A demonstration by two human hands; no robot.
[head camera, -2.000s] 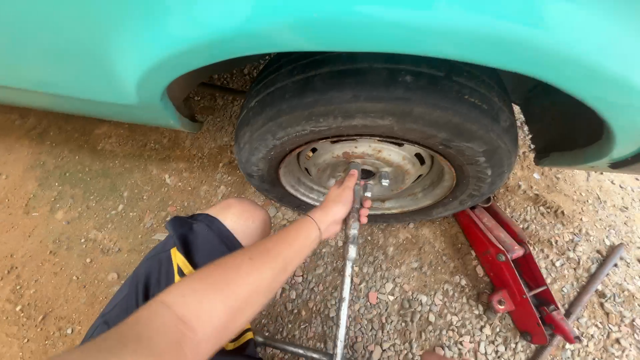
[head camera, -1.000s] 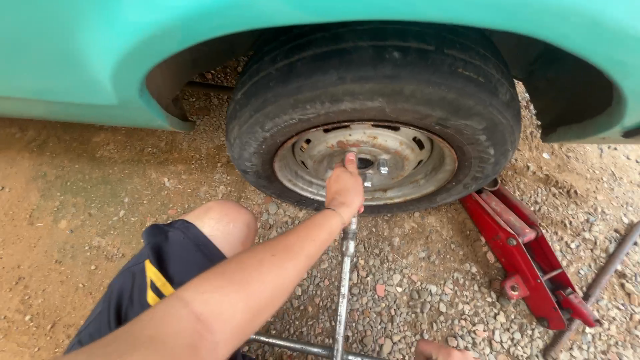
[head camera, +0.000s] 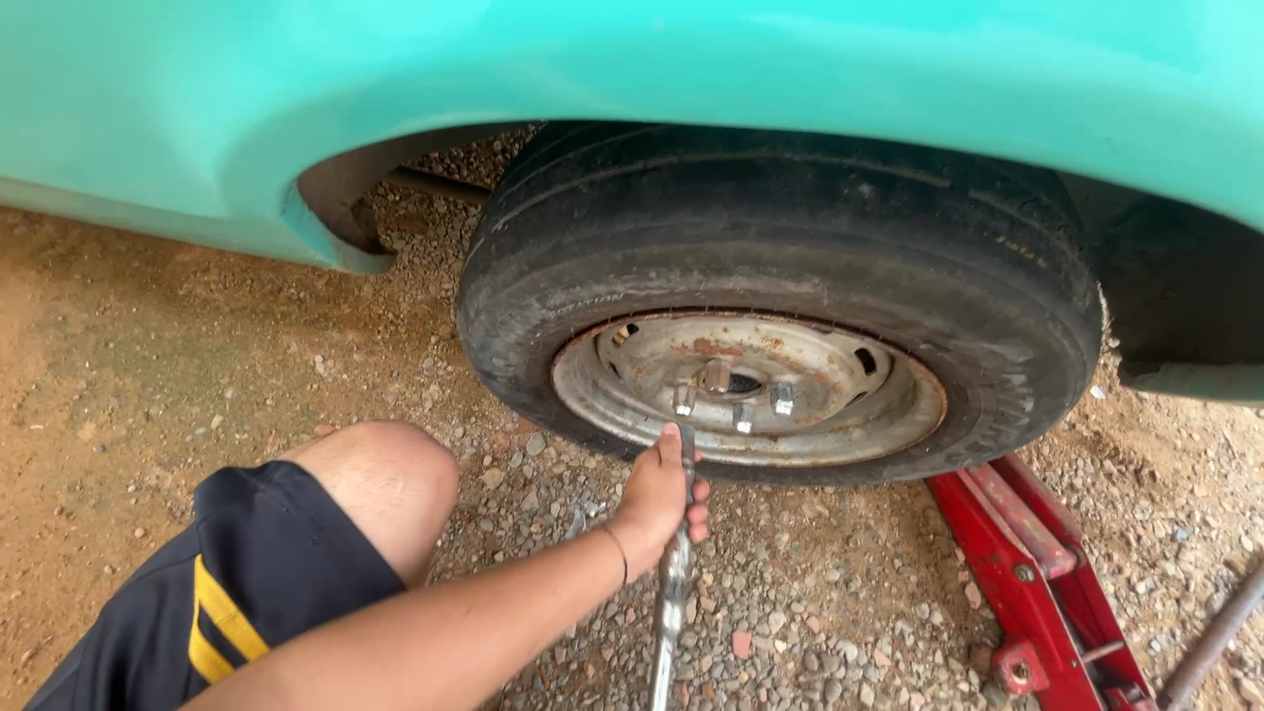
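Note:
My left hand grips one arm of a metal lug wrench, thumb along the shaft. The wrench's socket end points up toward the wheel, just below the lug nuts, and looks apart from them. Several nuts sit around the hub hole of the rusty steel rim. The black tire surrounds the rim. The rest of the wrench runs off the bottom edge of the view. My right hand is out of view.
A turquoise vehicle body arches over the wheel. A red floor jack stands at the lower right, with a metal bar beside it. Gravel covers the ground. My bent knee is at the left.
My left hand and the wrench have drawn back from the wheel, uncovering the lug nuts. My right hand, partly seen at the bottom one second ago, has left the view.

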